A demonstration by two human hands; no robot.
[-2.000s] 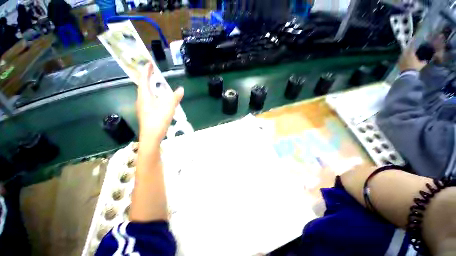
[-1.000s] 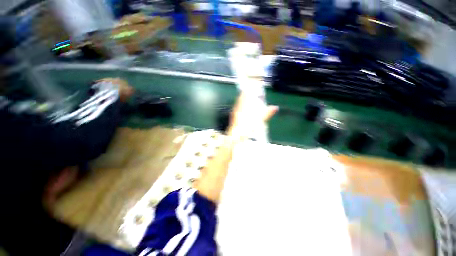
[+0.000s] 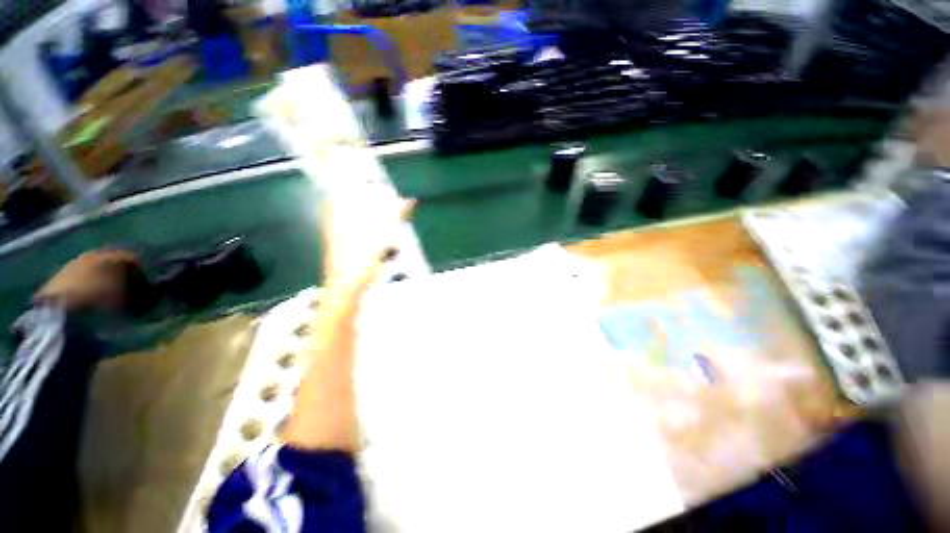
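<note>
My left hand (image 3: 359,245) reaches forward over the near edge of the green belt and holds a long white sticker strip (image 3: 331,141) upright, blurred, with dark round cut-outs near its lower end. A white sheet stack (image 3: 500,406) lies in front of me, beside my left forearm. A whitish holed tray (image 3: 260,401) runs along the left side, partly behind my left arm. My right hand is out of the picture; only its blurred forearm and navy sleeve show at the lower right edge.
Black cylindrical housings (image 3: 658,192) stand on the green belt (image 3: 479,208); more dark ones sit at left near a neighbour's hand (image 3: 94,281). A grey-sleeved neighbour is at right beside another holed tray (image 3: 849,344). A black glossy heap (image 3: 583,94) lies beyond the belt.
The view swung left and then back right. My left hand still holds the strip. My right wrist bands have left the picture. The left neighbour's hand now shows at the dark housings.
</note>
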